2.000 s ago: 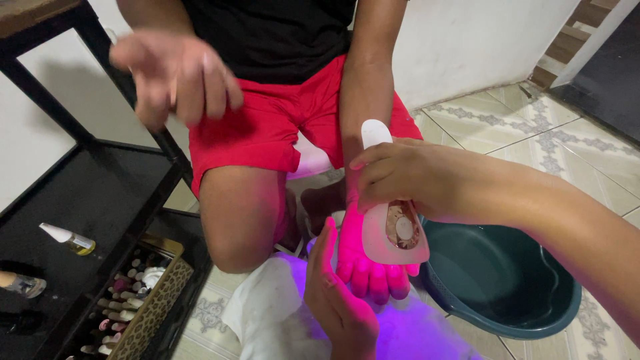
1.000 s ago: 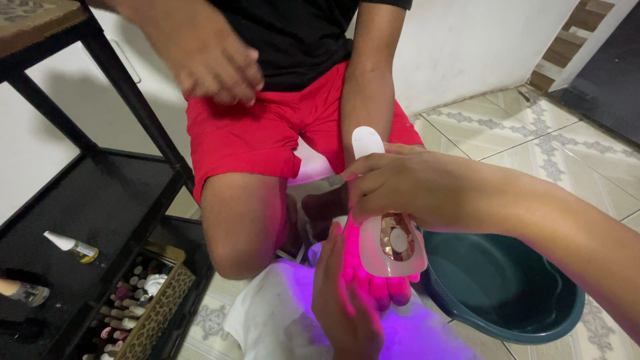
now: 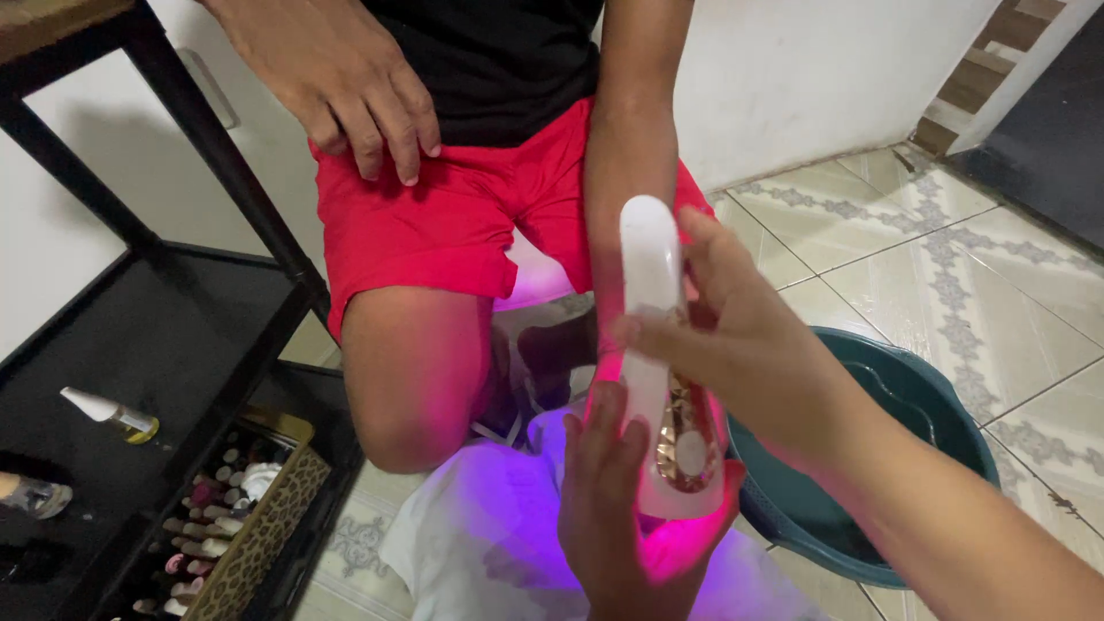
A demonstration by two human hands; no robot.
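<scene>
My right hand (image 3: 724, 319) grips a white handheld UV nail lamp (image 3: 649, 250) around its middle, thumb across the front. The lamp has a gold faceted panel with a round button and casts pink-violet light downward. My left hand (image 3: 625, 500) is under the lamp's lower end, palm up and fingers spread; whether it touches the lamp or the other person's hand is hard to tell. The seated person's forearm (image 3: 634, 155) reaches down behind the lamp, its hand mostly hidden. A white cloth (image 3: 483, 526) below is lit violet.
A person in red shorts (image 3: 431, 224) sits opposite, the other hand (image 3: 362, 95) over the lap. At left, a black shelf (image 3: 129, 319) holds small bottles (image 3: 112, 414) and a leopard-print box (image 3: 259, 535) of nail polishes. A dark green basin (image 3: 862, 466) stands on the tiled floor at right.
The lamp has been turned from lying flat over the other person's hand to a more edge-on tilt. The person's free hand has lowered to the shorts. The view has shifted slightly.
</scene>
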